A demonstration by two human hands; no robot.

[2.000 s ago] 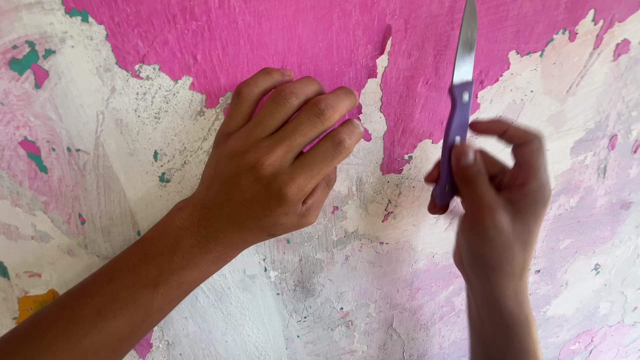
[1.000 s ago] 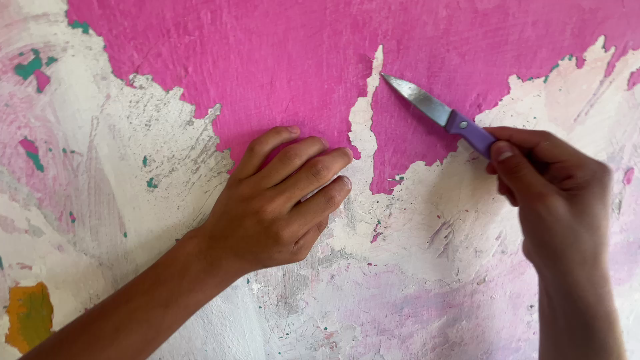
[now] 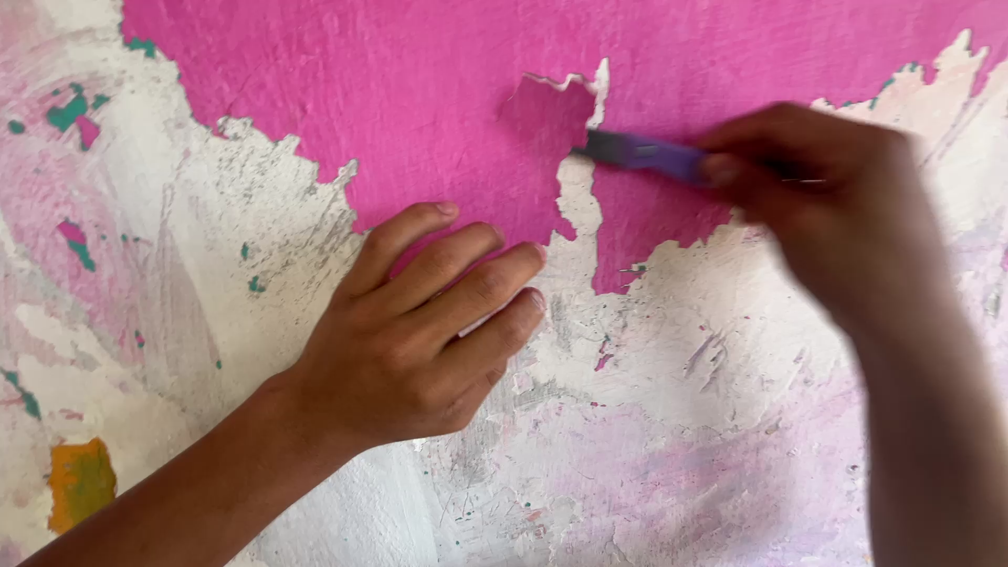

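Observation:
My right hand (image 3: 827, 181) grips the purple handle of a small knife (image 3: 650, 155), blurred, its blade over the narrow bare strip (image 3: 579, 197) in the pink paint (image 3: 441, 94). Beside the blade, a flap of pink paint (image 3: 551, 106) stands off the wall with a jagged pale upper edge. Most of the blade is hidden or too blurred to make out. My left hand (image 3: 433, 323) rests with spread, bent fingers on the lower edge of the pink paint, left of the strip. Whether something lies under its palm cannot be seen.
Around the pink layer the wall shows scraped whitish plaster (image 3: 677, 339) with ragged paint edges. Green paint specks (image 3: 67, 114) dot the left side, and an orange-yellow patch (image 3: 81, 484) is at the lower left.
The knife has moved left and lower, from beside the strip's top onto the strip. A flap of pink paint now stands out left of the strip, where the paint lay flat a second ago.

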